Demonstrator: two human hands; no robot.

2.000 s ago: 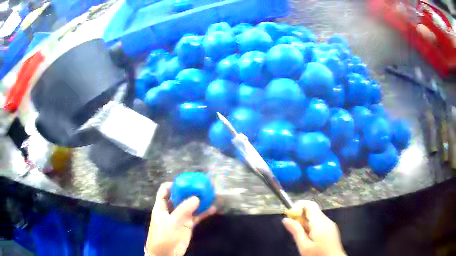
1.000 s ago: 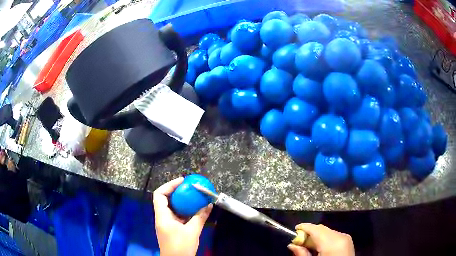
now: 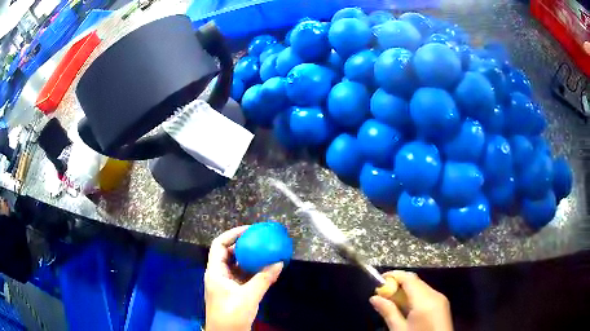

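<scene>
My left hand (image 3: 236, 288) holds a glossy blue ball (image 3: 264, 247) at the bench's front edge, with the thumb on its lower right side. My right hand (image 3: 414, 302) grips the pale wooden handle of a wax knife (image 3: 330, 231). The silvery blade points up and left over the bench, its tip apart from the ball and a little above and right of it. A large pile of blue balls (image 3: 388, 110) lies on the bench beyond my hands.
A black drum-shaped fan (image 3: 145, 84) with a white ridged flap (image 3: 213, 139) stands left of the pile on the speckled bench (image 3: 284, 226). A blue tray (image 3: 259, 16) is behind. An orange-red tray (image 3: 68, 71) is far left, a red tray (image 3: 563, 29) far right. Blue bins (image 3: 97, 284) are below left.
The blade touched the ball one second ago and is now lifted off it, up over the bench. The ball and my left hand sit slightly further right. The view has shifted a little.
</scene>
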